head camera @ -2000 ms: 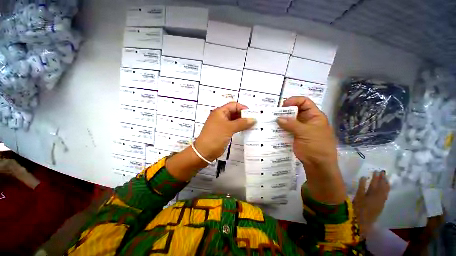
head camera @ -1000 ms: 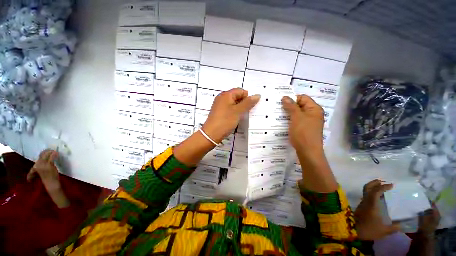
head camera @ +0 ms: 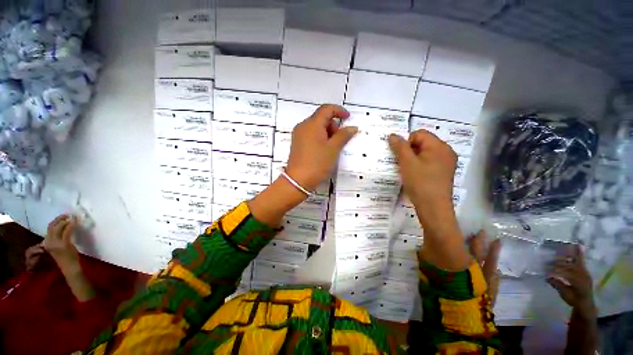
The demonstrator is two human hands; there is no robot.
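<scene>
A long white label strip with a column of dots and fine print hangs over the middle rows of white cartons. My left hand pinches its left edge near the top, thumb and forefinger closed. My right hand pinches its right edge at about the same height. The strip's top lies at a carton in the fourth column. Cartons in the left columns bear printed labels. Cartons at the top of the right columns, such as one blank carton, are unlabelled. The strip's lower end curls near my body.
A clear bag of black cables lies at right, beside a heap of white pieces. Another heap of white pieces is at far left. A neighbour's hands are at left, another worker's hand at lower right. Stacked cartons line the far edge.
The strip and both hands have moved away from my body, up the carton rows. The strip's top now lies against a carton. The neighbours' hands have shifted.
</scene>
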